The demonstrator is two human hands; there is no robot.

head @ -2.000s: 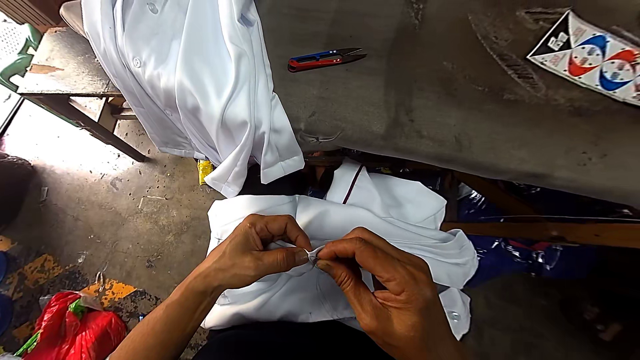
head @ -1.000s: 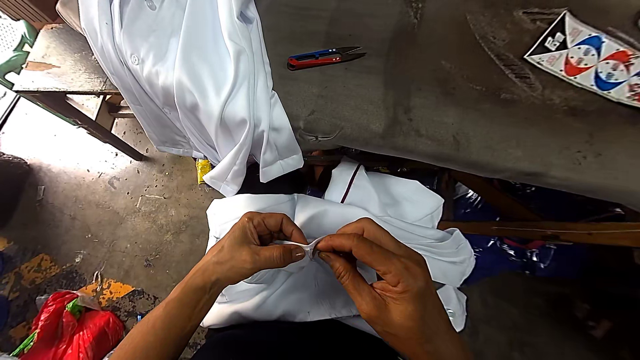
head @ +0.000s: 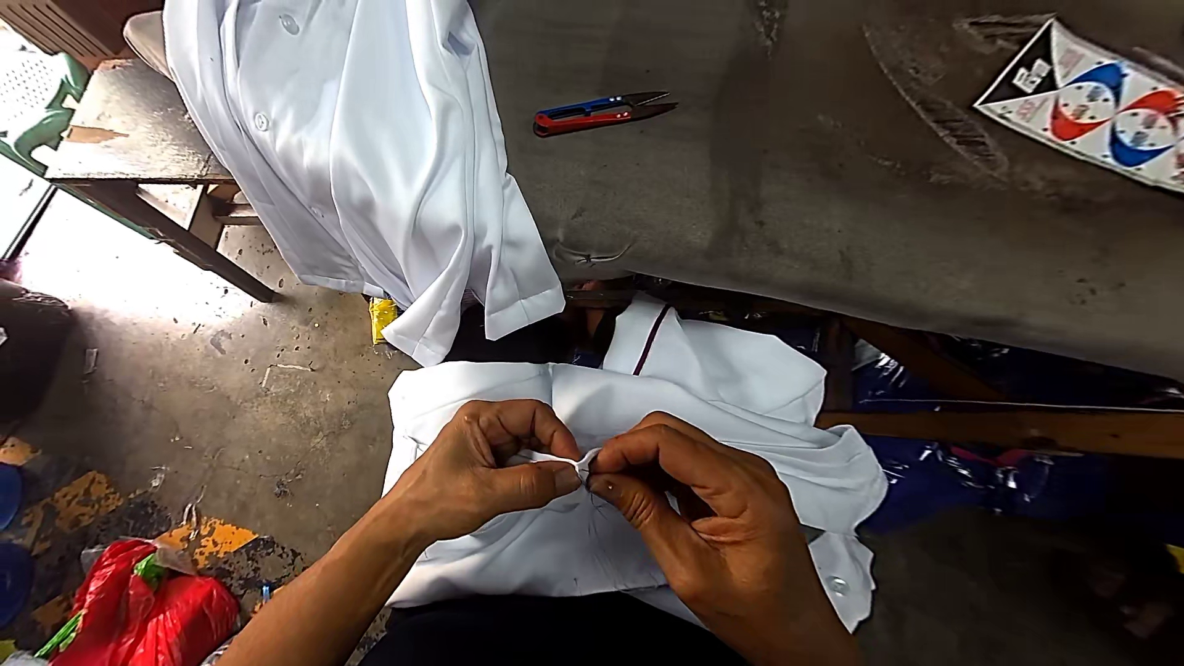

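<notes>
A white garment with a dark red trim line (head: 721,356) lies across my lap. Thumb and finger of my left hand (head: 495,467) pinch a small fold of its fabric. Right beside it, my right hand (head: 689,499) grips the same fold between thumb and forefinger, the fingertips nearly touching. Fine dark threads hang below the pinch; whether a needle is there cannot be told. Thread snips with blue and red handles (head: 601,113) lie on the grey-covered table (head: 740,213) beyond my hands. Another white buttoned garment (head: 370,139) drapes over the table's left edge.
A printed packet or sheet (head: 1101,111) lies at the table's upper right. A wooden bench (head: 139,139) and a green chair (head: 46,120) stand at the left. A red plastic bag (head: 139,610) is on the floor, lower left. Plastic-wrapped dark blue goods (head: 980,472) sit below the table.
Both hands stay together at the fold, with small shifts of the fingers. The white strip between them is pinched more tightly together than one second ago. The snips and garments have not plainly moved.
</notes>
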